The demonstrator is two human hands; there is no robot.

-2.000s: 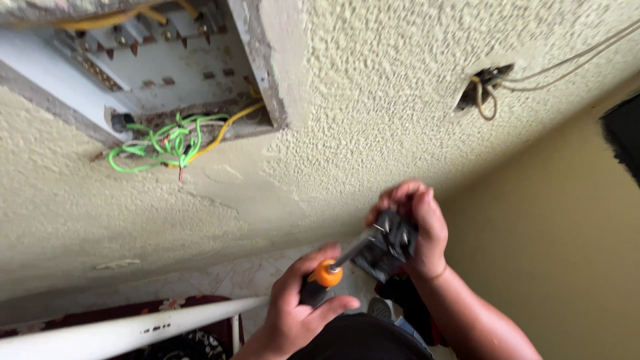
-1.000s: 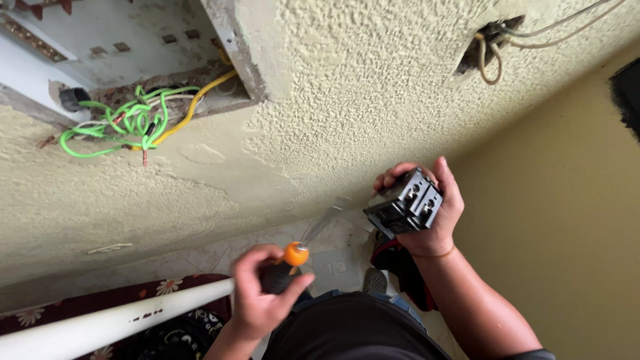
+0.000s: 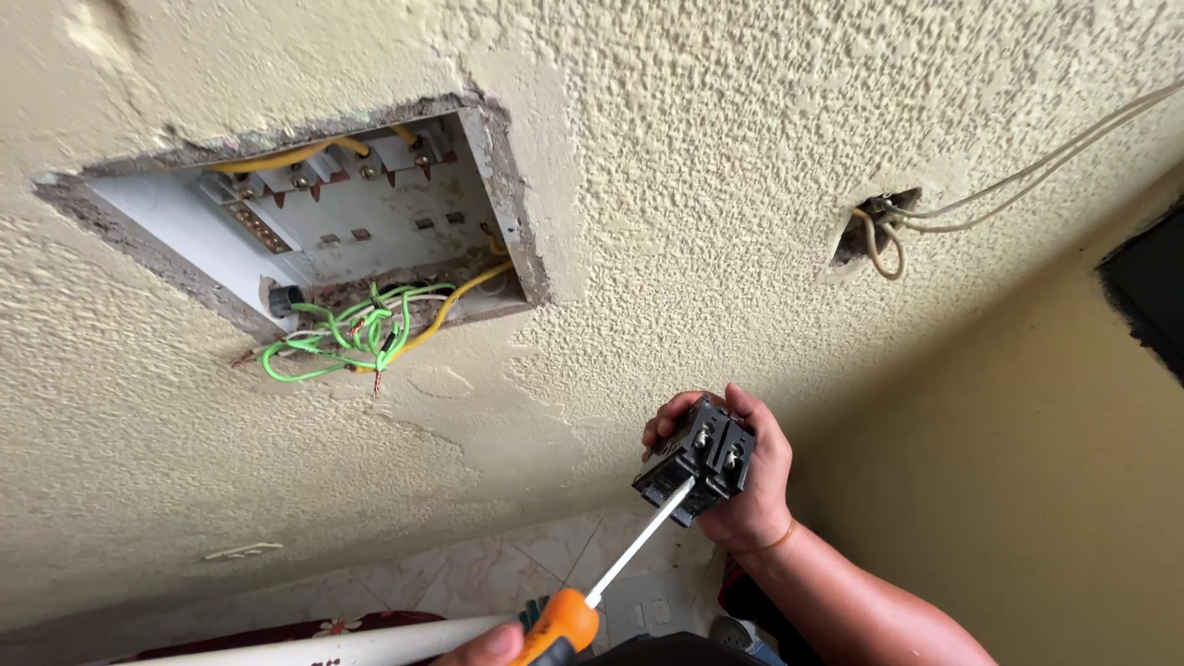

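Note:
My right hand holds a black two-pole circuit breaker, its screw terminals facing up and its fingers wrapped around the far side. My left hand, mostly cut off by the bottom edge, grips a flathead screwdriver with an orange and black handle. The screwdriver's tip meets the near part of the breaker. Up and to the left, an open electrical panel box is set in the wall, with a bundle of green wires and a yellow wire hanging from its lower edge.
At right, a wall hole has beige wires looping out of it. Textured plaster wall surrounds both openings. A white pipe-like bar crosses the bottom left, above flowered dark red cloth. Floor tiles lie below.
The screwdriver, apart from the breaker one second ago, now has its tip against it. My left hand has moved down, partly out of frame. The view has shifted, showing more of the panel box.

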